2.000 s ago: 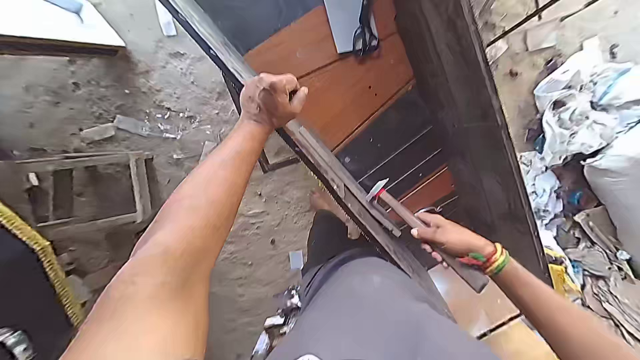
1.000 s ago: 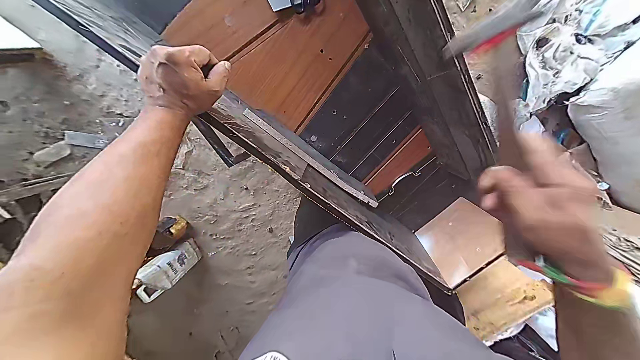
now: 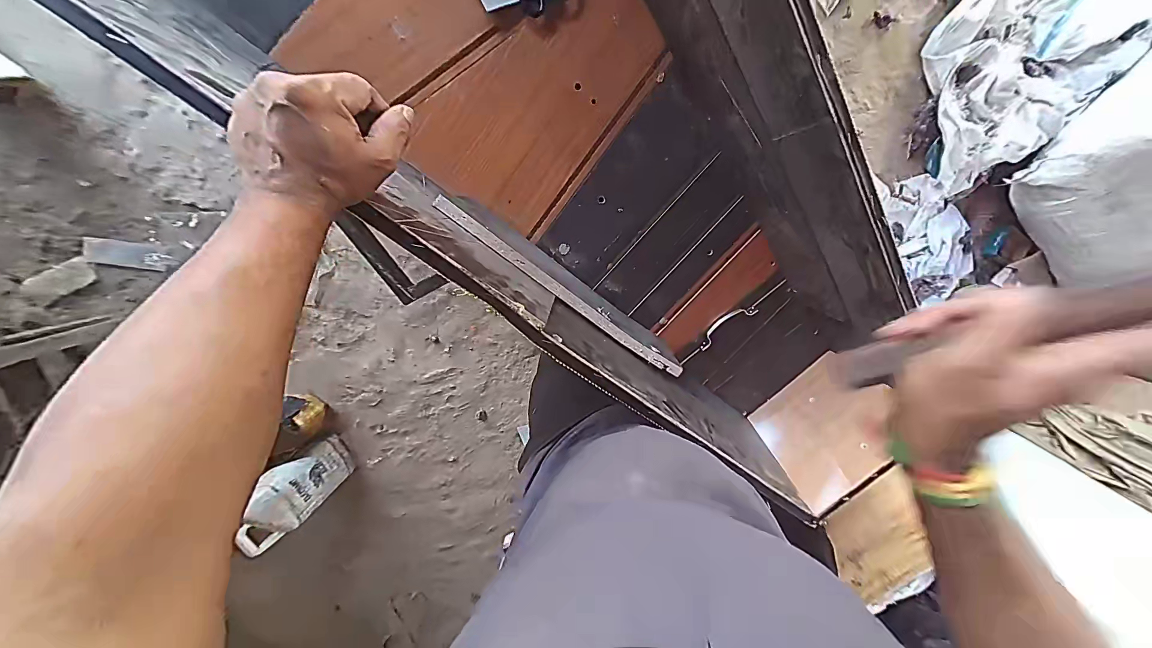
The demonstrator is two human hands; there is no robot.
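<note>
My left hand [image 3: 315, 135] is closed over the upper edge of a long dark wooden side panel [image 3: 504, 270] that slants across the view. A thin wooden strip [image 3: 558, 288] lies along that panel's inner face. At the right my right hand [image 3: 963, 378], blurred and with colored bands at its wrist, grips a hammer [image 3: 877, 363]; the hammer's shape is smeared by motion. Between the two dark sides of the wooden cabinet [image 3: 765, 135] are orange-brown boards [image 3: 540, 117], dark slats and a curved metal handle [image 3: 729, 326].
A white plastic jug [image 3: 297, 486] lies on the dirt ground below my left forearm, beside a yellow and black object [image 3: 301, 418]. White sacks [image 3: 1089, 189] are heaped at the right. My leg [image 3: 639, 540] is against the near panel.
The hammer, at the near panel two seconds ago, was raised at the upper right one second ago; my right hand is lower now. My left hand has stayed on the panel. The view has shifted.
</note>
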